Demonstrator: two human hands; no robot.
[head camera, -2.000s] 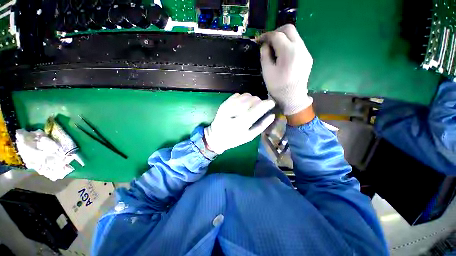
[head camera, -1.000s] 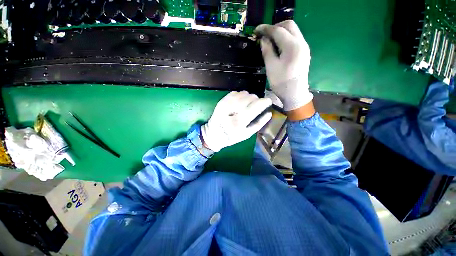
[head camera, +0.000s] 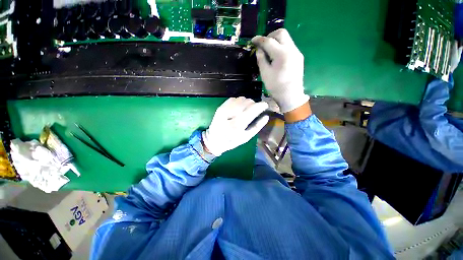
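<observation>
A black carrier frame lies across the top left on the green mat, around a populated board with a row of black round parts. My right hand, in a white glove, is at the frame's right end. Its thumb and forefinger are pinched at the board's edge, on a tiny yellowish thing too small to name. My left hand, also gloved, rests with curled fingers at the mat's edge, just below the frame. I see nothing in it, but its palm side is hidden.
Tweezers lie on the mat left of my left hand. A crumpled white cloth and a small tube are further left. Another board and a coworker's blue sleeve are at right. A white AGV cart stands lower left.
The view has shifted slightly, moving the bench things in the picture. My right hand stays pinched at the frame's right end, and my left hand keeps its pose. The coworker's arm at right has moved up.
</observation>
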